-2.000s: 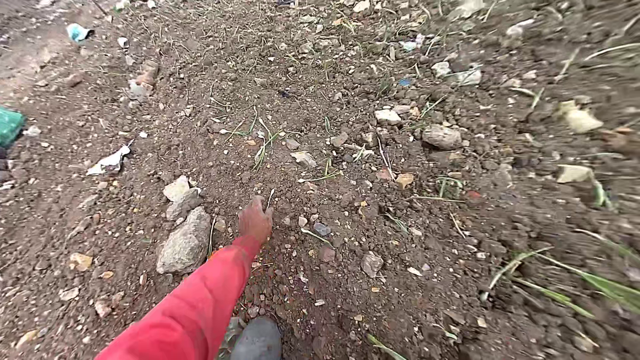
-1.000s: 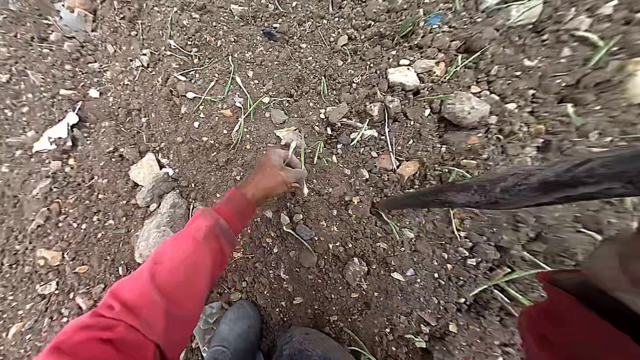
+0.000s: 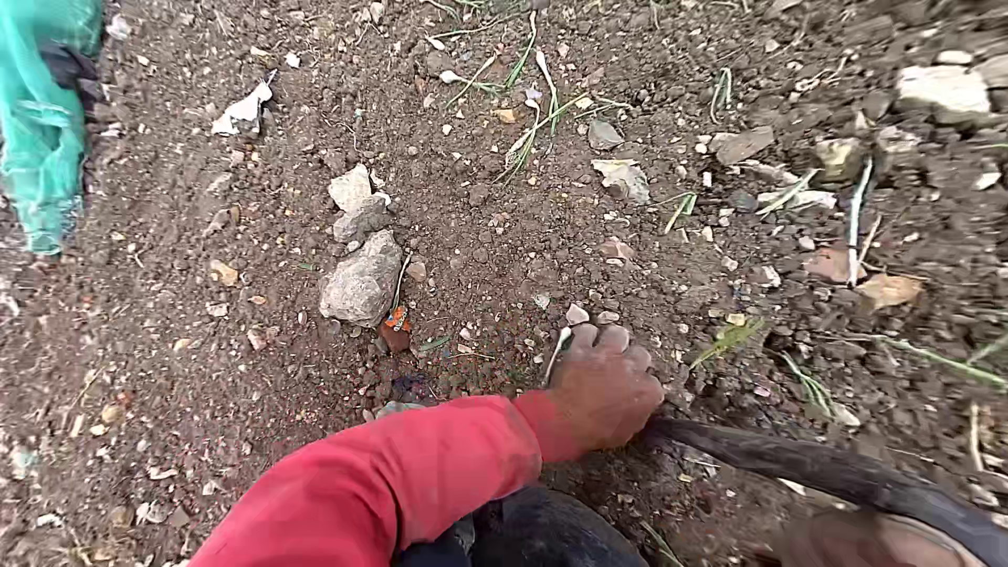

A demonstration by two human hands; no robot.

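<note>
My left hand (image 3: 606, 386), in a red sleeve, is low in the middle with its fingers curled down at the soil. A small white bulb with a thin stem (image 3: 559, 346) shows beside its thumb side; whether the hand grips it is hidden. My right hand (image 3: 854, 537), blurred at the lower right edge, is closed around a dark, curved, stick-like tool handle (image 3: 811, 465). The handle's far end passes out of sight by my left hand. Several thin white bulbs with green leaves (image 3: 526, 142) lie on the soil above.
Pale stones (image 3: 364, 279) lie left of centre, beside an orange scrap (image 3: 398, 319). Green mesh cloth (image 3: 43, 142) is at the upper left, near a white scrap (image 3: 246, 109). A dark boot or knee (image 3: 551, 531) is at the bottom. More stones (image 3: 943, 90) lie at the right.
The dark handle, out of view two seconds ago, came in from the right and now reaches beside my left hand. My left hand has moved nearer my body, and the view has shifted.
</note>
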